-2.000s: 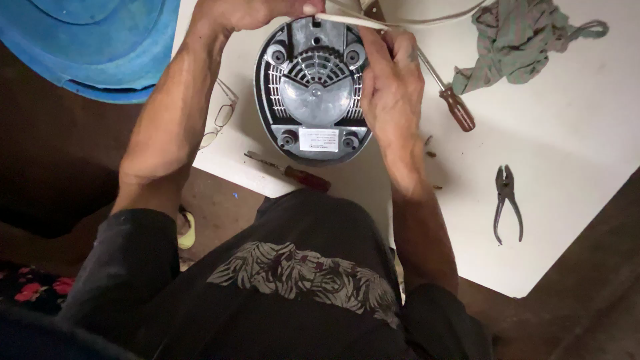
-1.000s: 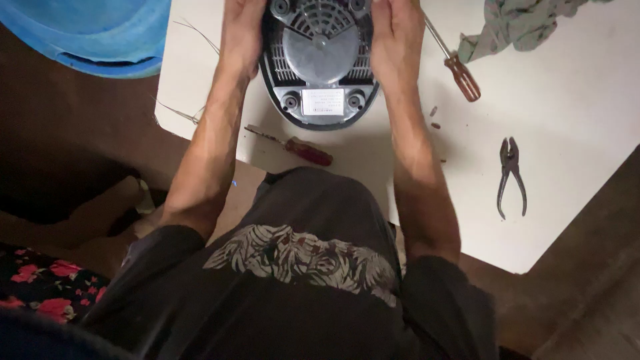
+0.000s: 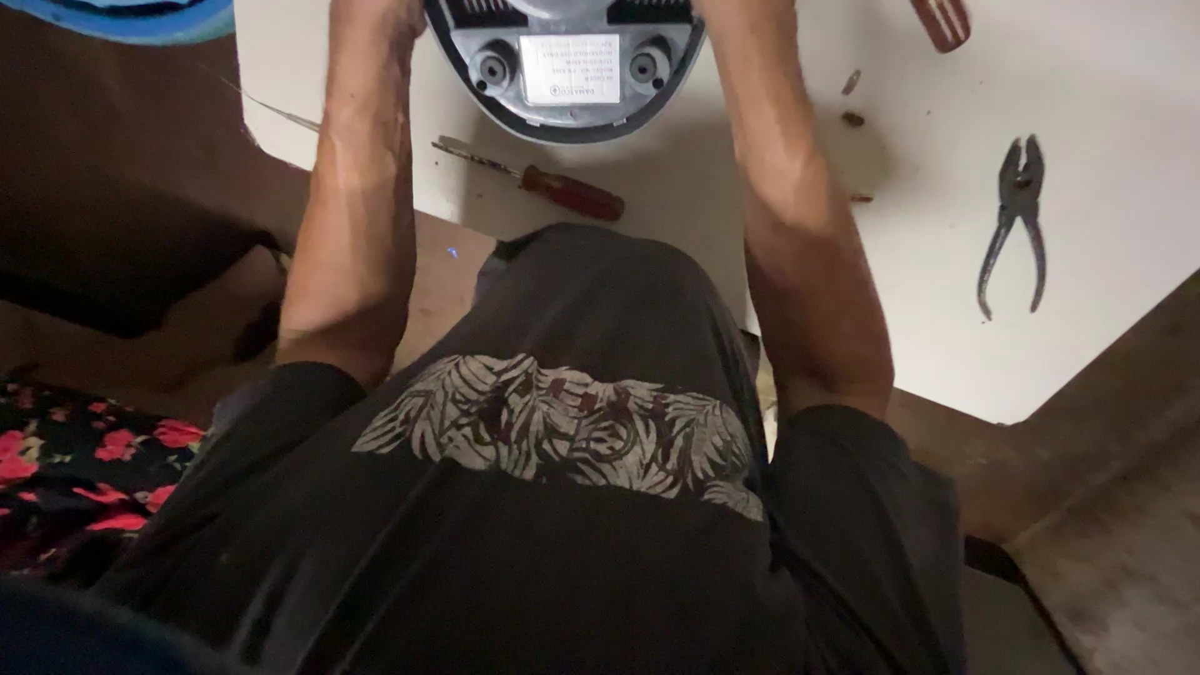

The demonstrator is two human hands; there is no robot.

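At the top edge stands the dark plastic underside of an appliance base (image 3: 579,116), with vent slots, two round screw recesses and a pale label bearing writing. My left hand (image 3: 398,13) is cut off by the frame's edge, its heel beside the base's left rim. On the opposite rim, only the heel of my right hand (image 3: 729,11) shows. The fingers of both are out of view, so their grip cannot be seen. Below the base, between my forearms, lies a screwdriver with a red handle (image 3: 574,192). Slip-joint pliers (image 3: 1020,202) rest with slightly parted handles to the right.
Another screwdriver's reddish handle (image 3: 942,21) enters at the top right of the white table (image 3: 947,328). Small brownish pieces (image 3: 852,119) lie beside my right forearm. A blue plastic basin (image 3: 141,21) is at top left, and floral cloth (image 3: 103,459) at lower left.
Two seconds ago my hands were at a pale cord above the base; one second ago they were at its two sides. The view has shifted, leaving the grey-green cloth and most of both hands outside it.
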